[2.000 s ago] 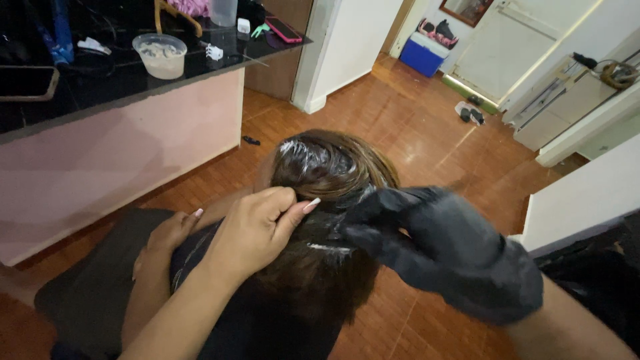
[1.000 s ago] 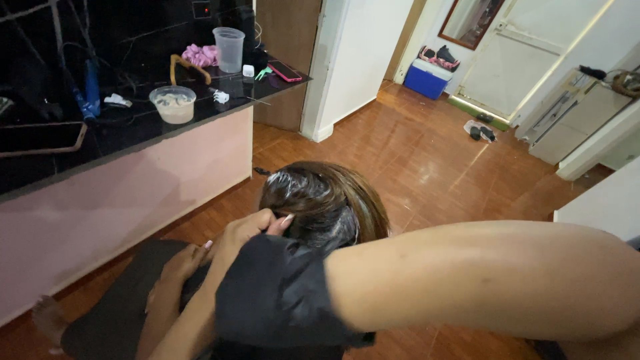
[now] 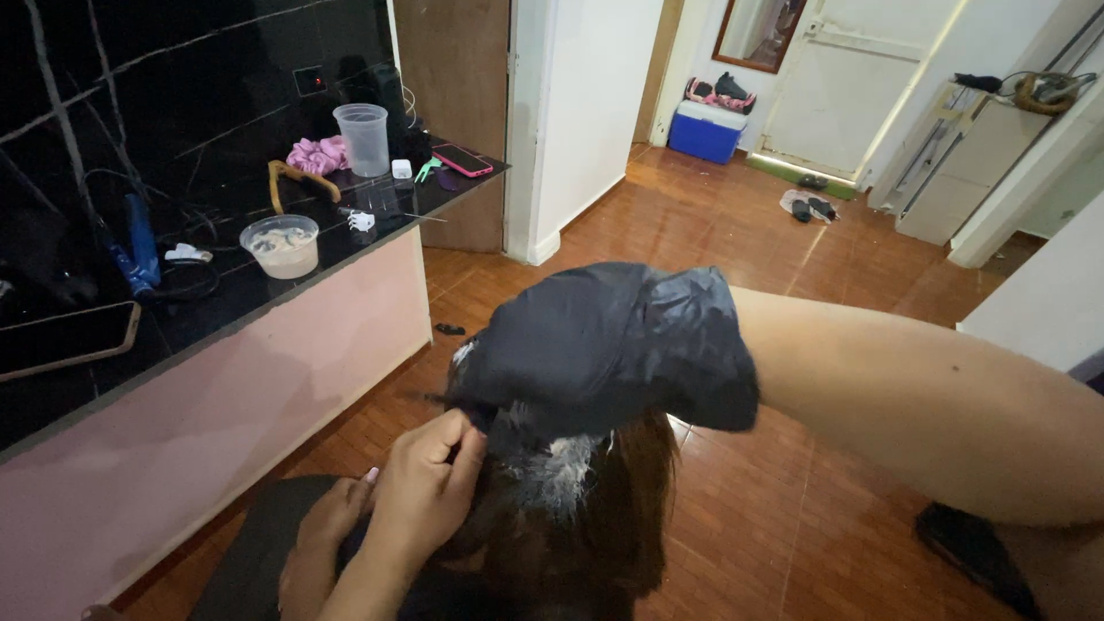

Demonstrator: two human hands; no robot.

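A seated person's long dark brown hair (image 3: 595, 526) is below my hands, with white cream smeared over a patch near the crown. My bare left hand (image 3: 431, 483) is closed on a strand of hair at the left side of the head. Across the top of the head lies my right hand (image 3: 595, 345) in a loose black glove; its fingers are mostly hidden, and whether they hold anything does not show. A thin dark shape sticks out left of the fingers, blurred. The seated person's own hand (image 3: 332, 509) rests beside my left forearm.
On the black marble counter (image 3: 216, 293) stand a tub of pale cream (image 3: 285, 250), a clear plastic cup (image 3: 364, 142), a pink scrunchie (image 3: 317, 155), a claw clip (image 3: 302, 183), and a phone (image 3: 463, 159). A blue cooler (image 3: 707, 131) and sandals (image 3: 811, 207) are on the tiled floor farther back.
My gloved right hand has moved from the right side of the head, past its lower left, to over the top. My left hand stays at the hair. The white-smeared patch below the glove now shows.
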